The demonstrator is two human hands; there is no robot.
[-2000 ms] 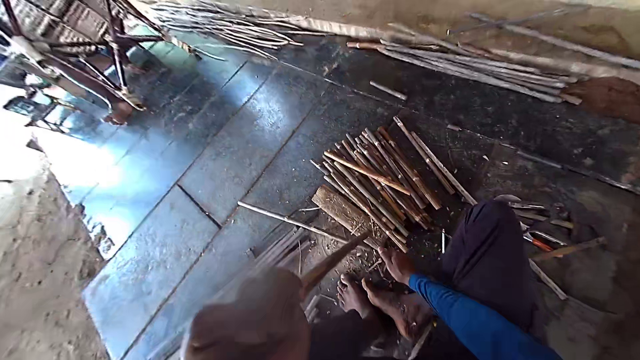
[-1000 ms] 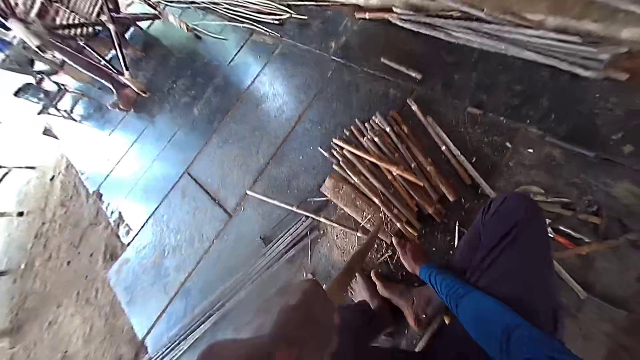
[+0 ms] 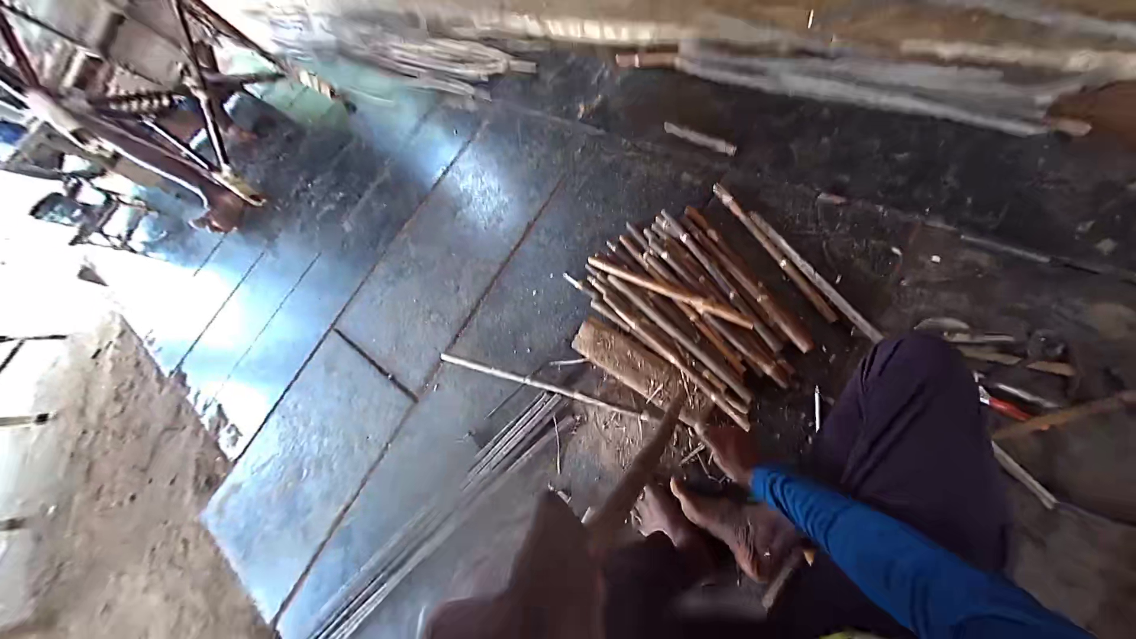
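Note:
My right hand [image 3: 729, 451], at the end of a blue sleeve, is closed around one end of a thin pale stick [image 3: 541, 385] that points left over the floor. Low in the view is my left hand [image 3: 541, 577], dark and blurred, around the lower end of a brown tapering blade-like tool [image 3: 641, 470]. The tool's tip lies close to the held stick; whether they touch is unclear. Just beyond my hands a pile of short cut brown sticks [image 3: 683, 302] rests on the floor, beside a flat wooden block [image 3: 626, 355]. Fibrous shavings [image 3: 621, 435] lie around the block.
My bare feet [image 3: 719, 524] are below the block, and my bent knee [image 3: 914, 399] is at right. Long thin strips [image 3: 461, 506] lie at lower left. Tools and scraps [image 3: 1012, 364] lie right of my knee. Bundled sticks [image 3: 852, 84] line the wall; another person's foot [image 3: 222, 209] is at upper left.
The brown tool and my left hand have shifted right against the floor since the oldest frame. My right hand keeps hold of the thin stick near the block.

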